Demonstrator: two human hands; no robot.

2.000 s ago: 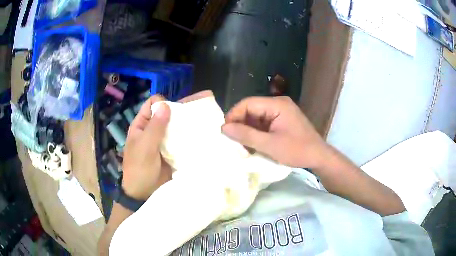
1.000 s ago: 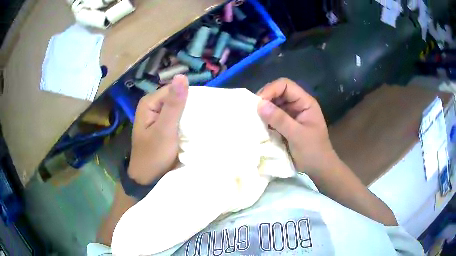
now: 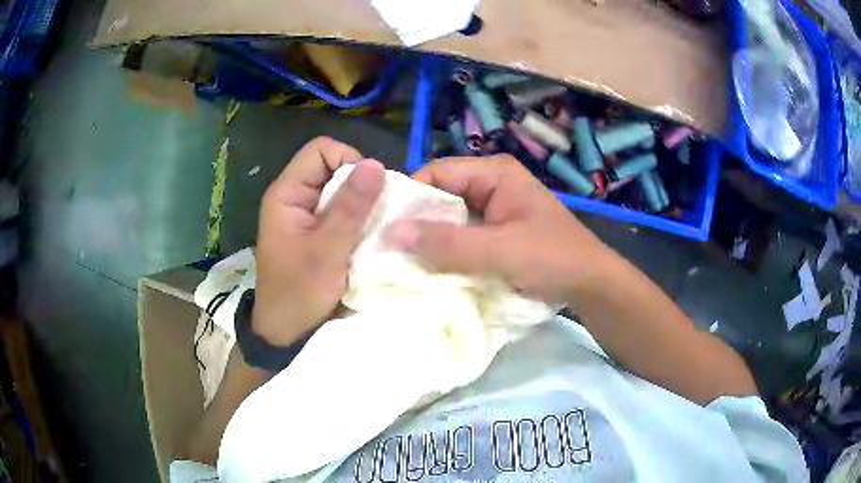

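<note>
A cream garment piece (image 3: 378, 368) lies crumpled in front of my shirt, its upper end raised between my hands. My left hand (image 3: 307, 245) grips its upper left edge, thumb on top, and wears a dark wristband. My right hand (image 3: 500, 226) is on the upper right part of the piece, with the thumb across the fabric; the thumb is slightly blurred. The fingers behind the fabric are partly hidden.
A brown table edge (image 3: 566, 42) crosses the top, with a white sheet (image 3: 425, 17) on it. Below is a blue crate (image 3: 703, 203) of thread cones. A blue bin (image 3: 821, 179) holds plastic-wrapped items at right. A cardboard box (image 3: 165, 349) stands at left. White scraps lie at lower right.
The view has swung left, so table and crate now lie across the top and right. My right hand has moved closer to my left, its thumb now over the fabric. The raised end is more folded.
</note>
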